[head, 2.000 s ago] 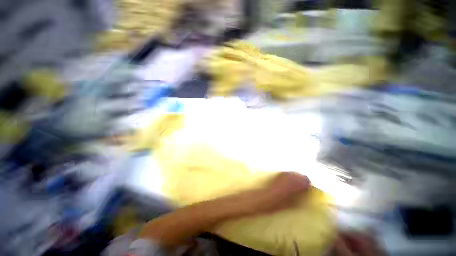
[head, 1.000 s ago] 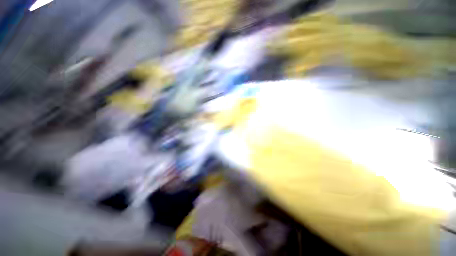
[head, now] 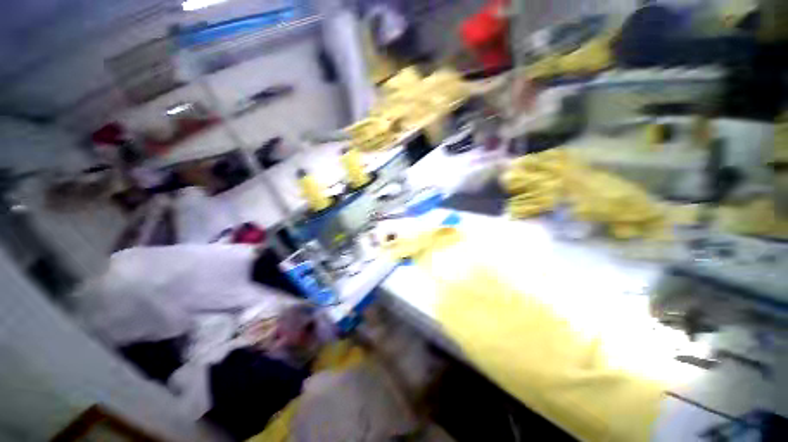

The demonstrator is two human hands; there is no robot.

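Note:
A long yellow cloth panel lies flat along the front edge of the white machine table, from the middle of the view to the lower right. Its far left end is bunched. Part of the sewing machine shows at the right, blurred and brightly lit; whether its needle touches the cloth cannot be told. A crumpled yellow heap lies behind the table's bright area. Neither of my hands is in the picture.
Yellow thread cones stand at another machine on the left. Pale cloth and dark cloth are heaped at lower left, beside the table. Another yellow heap lies farther back. Another sewing machine stands behind at the right.
The view has swung left, so the table and yellow panel sit farther right. The forearm and hand seen on the cloth two seconds ago are out of the picture. The image is less blurred.

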